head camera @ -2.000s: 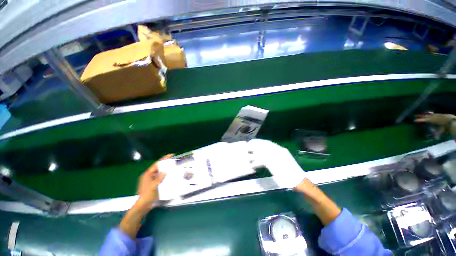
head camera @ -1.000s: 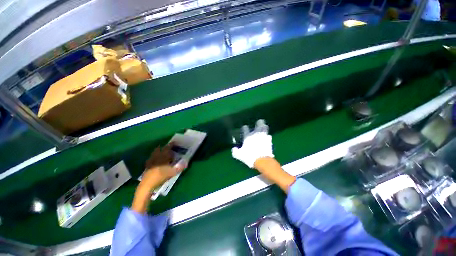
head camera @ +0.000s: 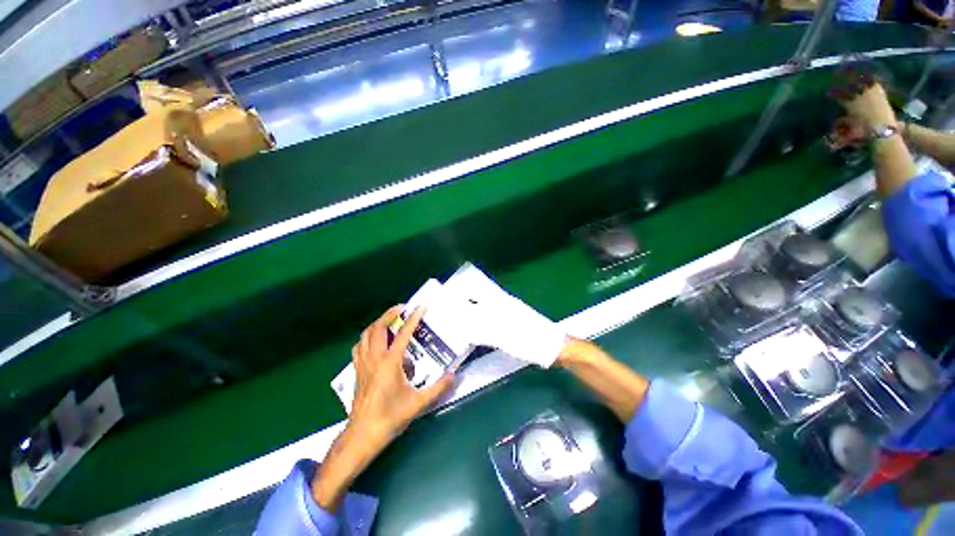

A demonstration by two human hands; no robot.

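Note:
A white retail box [head camera: 435,337] with a dark printed panel lies tilted over the near belt rail. My left hand [head camera: 390,369], bare, grips its left part from above with spread fingers. My right hand [head camera: 510,319], in a white glove, is at the box's right end; its fingers blend with the white carton, and its grip is hard to make out. A clear blister tray [head camera: 546,461] with a round device lies on the green worktop in front of me. Another blister tray [head camera: 616,245] lies on the belt beyond my right hand.
Another retail box [head camera: 61,445] lies on the belt at the far left. Several clear trays [head camera: 801,372] sit grouped on the worktop at right. A coworker's hands [head camera: 874,120] are over the belt at upper right. Brown cartons [head camera: 126,199] stand beyond the belt, upper left.
My left hand has lifted a box from the belt to the near rail. My gloved right hand has come from the belt to its right end. The other box has shifted left in view.

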